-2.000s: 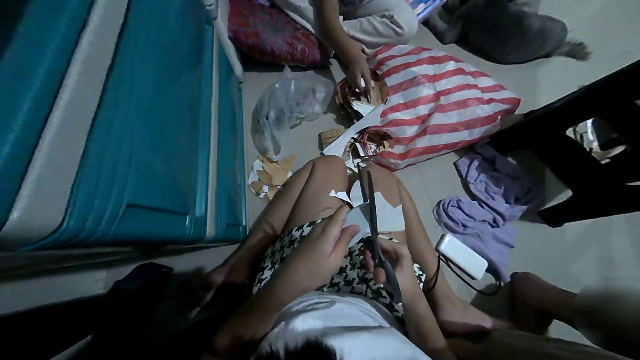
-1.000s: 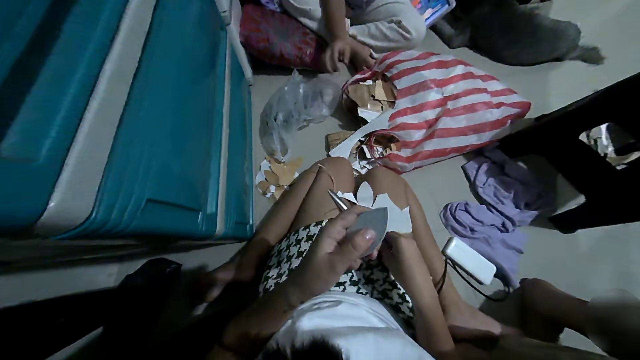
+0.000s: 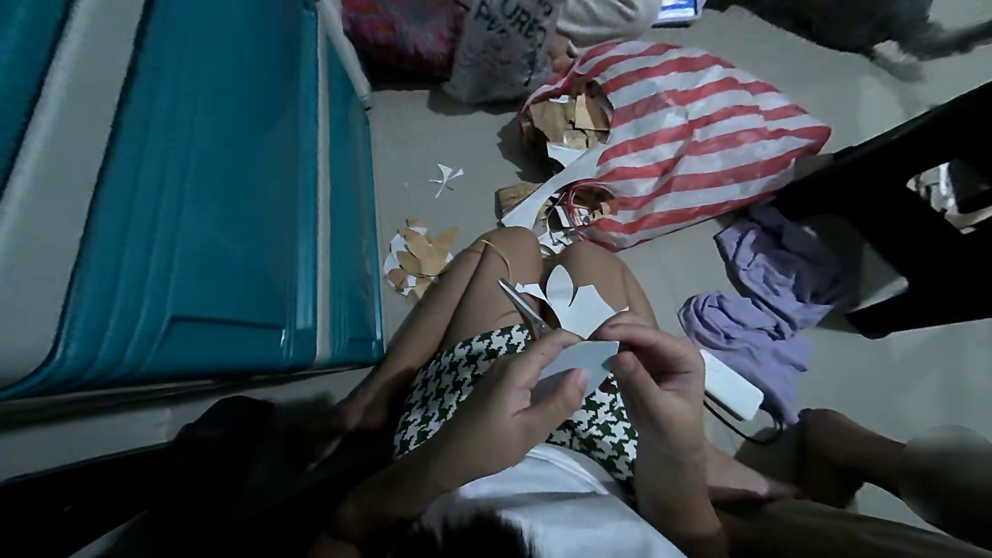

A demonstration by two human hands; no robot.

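Over my lap, my left hand (image 3: 527, 387) holds a small grey-white paper piece (image 3: 585, 363) between thumb and fingers. Scissors (image 3: 524, 306) point up and left from behind that hand; their handles are hidden. The fingertips of my right hand (image 3: 655, 368) pinch the right edge of the same paper piece. A larger white paper sheet with cut-out edges (image 3: 583, 311) lies on my thighs, just beyond my fingers.
A red-and-white striped plastic bag (image 3: 697, 132) with cardboard scraps lies ahead. Leaf-shaped cut pieces (image 3: 422, 256) and a white scrap (image 3: 446, 179) are on the floor. A teal plastic drawer unit (image 3: 209, 194) stands left; purple cloth (image 3: 763, 283) and a white device (image 3: 730, 385) lie right.
My right hand held the scissors two seconds ago; now they are at my left hand, and my right hand pinches the paper. The clear bag is gone from the floor, and a printed grey bag shows farther back.
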